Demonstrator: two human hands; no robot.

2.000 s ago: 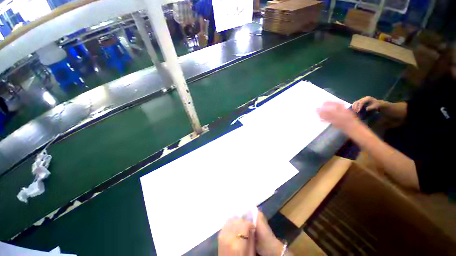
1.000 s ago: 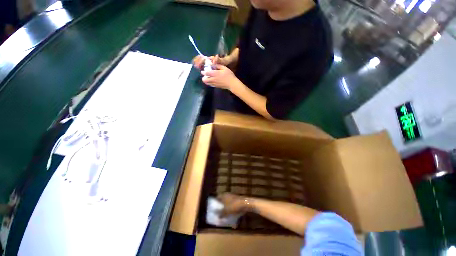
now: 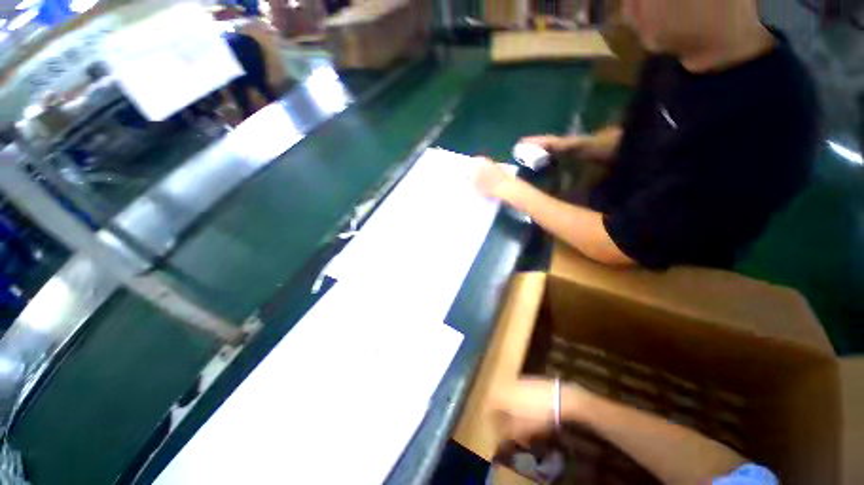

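Observation:
My right hand [image 3: 526,409] is blurred over the near left side of the large brown shipping carton [image 3: 519,327], with a band at the wrist. Whether its fingers hold anything cannot be told. A small greyish-white bundle [image 3: 540,464] shows just below it inside the carton. Rows of dark divider cells [image 3: 654,384] show farther inside, blurred. White work sheets [image 3: 332,379] lie on the dark green bench left of the carton. My left hand is out of the picture.
A co-worker in black [image 3: 720,161] stands beyond the carton, one hand holding a small white item [image 3: 531,155], the other over the sheets' far end. A green conveyor belt [image 3: 256,237] runs on the left, with a white post [image 3: 180,298]. A cardboard sheet [image 3: 549,45] lies at the far end.
The view has swung left and up. My right hand, earlier inside the carton with a white bundle, is now higher by its left edge. The co-worker's hands have moved apart.

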